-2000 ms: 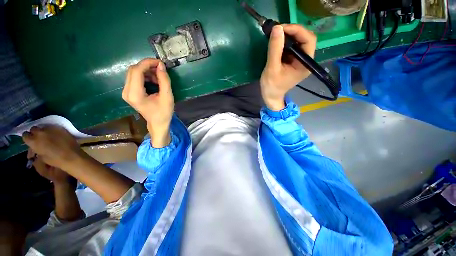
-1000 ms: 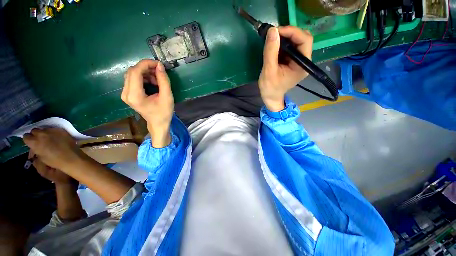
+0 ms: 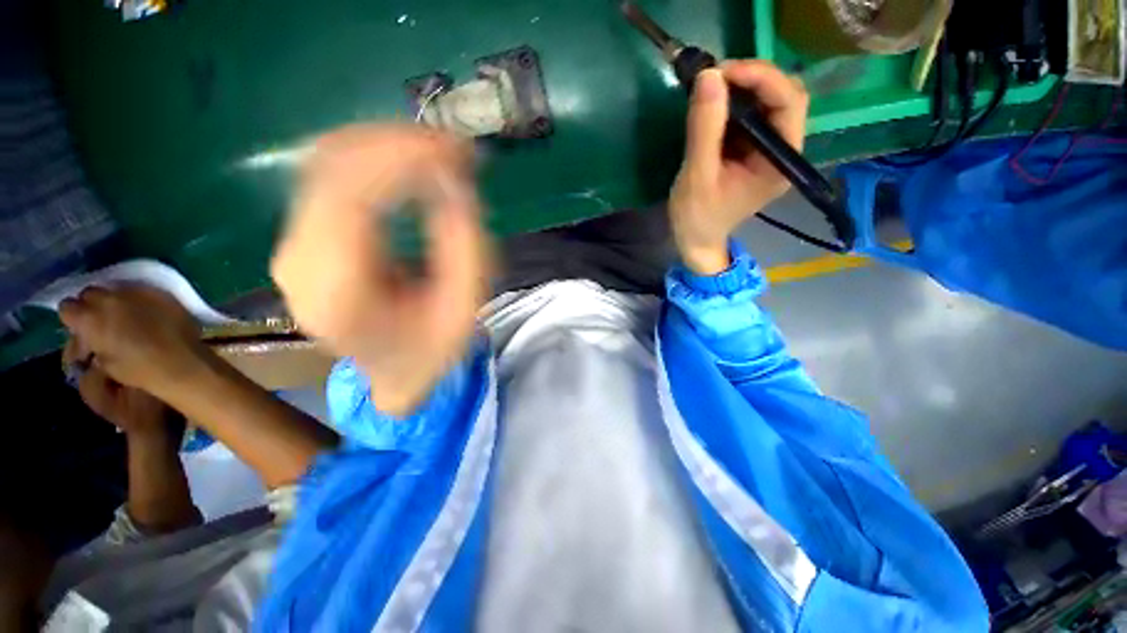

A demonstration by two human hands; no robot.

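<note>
My right hand [image 3: 739, 155] holds the black soldering iron [image 3: 772, 148] like a pen, its metal tip pointing up and left above the bench. The soldering jig [image 3: 485, 104], a dark plate with a pale centre, lies flat on the green bench, left of the iron. My left hand [image 3: 389, 254] is raised in front of the jig's lower left side, large and blurred. Its thumb and fingers form a ring; whether anything thin is between the fingertips cannot be made out.
A green tray [image 3: 853, 109] with a round brown-grey cup [image 3: 871, 22] stands at upper right, beside black cables. A few small modules [image 3: 139, 8] lie at the top left edge. A neighbouring person's hands [image 3: 130, 340] are at left near a white sheet [image 3: 155, 275].
My left hand has risen towards the camera, looks larger and is blurred. The view has shifted slightly, so the jig and tray appear further right and the modules are mostly cut off.
</note>
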